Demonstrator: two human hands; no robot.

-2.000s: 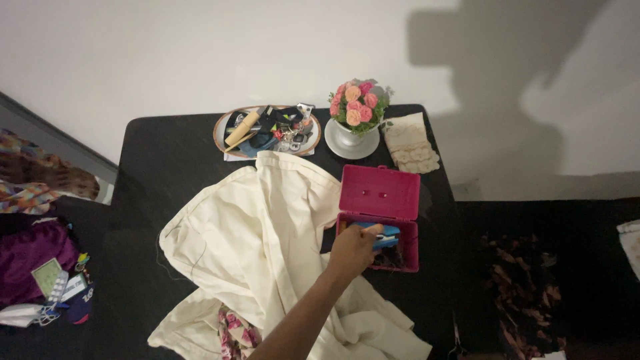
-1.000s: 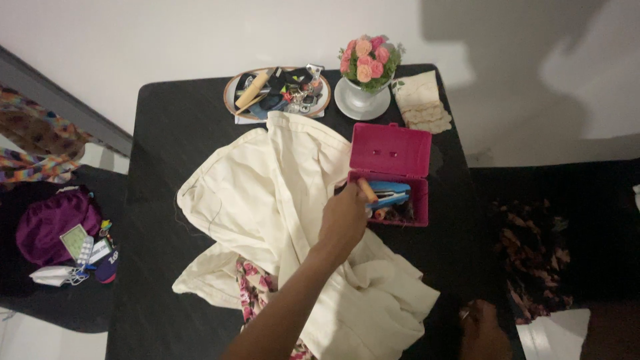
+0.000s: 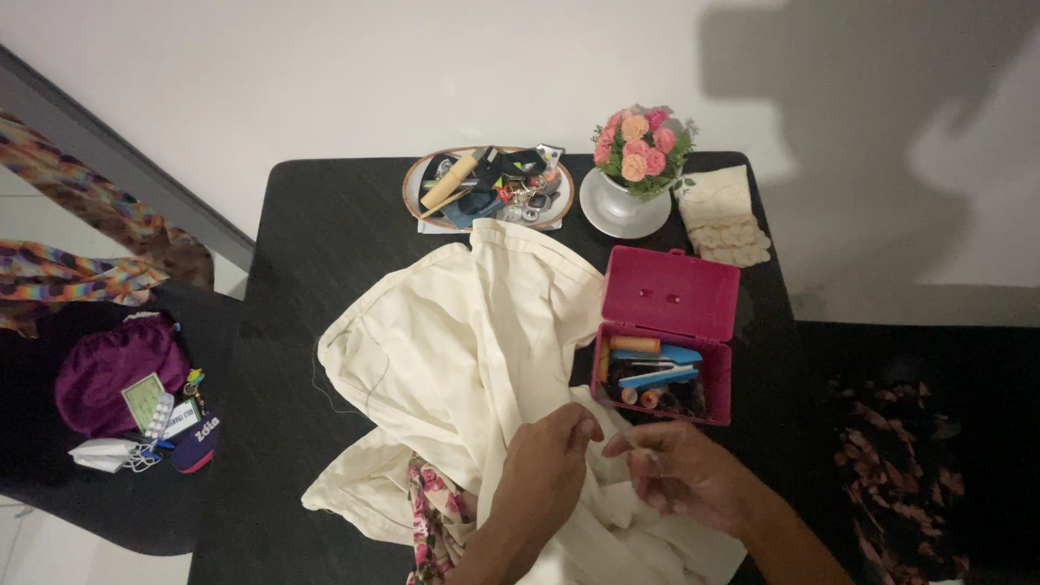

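Above a cream cloth garment [image 3: 439,325] on the black table, my left hand [image 3: 552,459] has its thumb and forefinger close together; whether they pinch something fine is unclear. Facing it at the right, my right hand [image 3: 682,471] has bent fingers, with a faint pale glint near the tips that could be thread. Just beyond both hands lies an open magenta plastic box [image 3: 670,296]. It holds an orange thread spool [image 3: 635,344], blue-handled thread snips [image 3: 658,370] and several smaller spools [image 3: 650,398]. A loose dark thread [image 3: 329,390] trails off the garment's left edge.
An oval dish of small items [image 3: 410,191], a flower pot on a white saucer [image 3: 626,223] and a folded cream cloth [image 3: 719,199] stand along the back edge. Floral fabric [image 3: 435,512] lies beneath the garment. A purple pouch [image 3: 118,374] rests on a dark surface at left.
My left hand has left the box, where it held the orange spool by the blue snips; both now lie inside. My right hand has come up from the lower right to face it.
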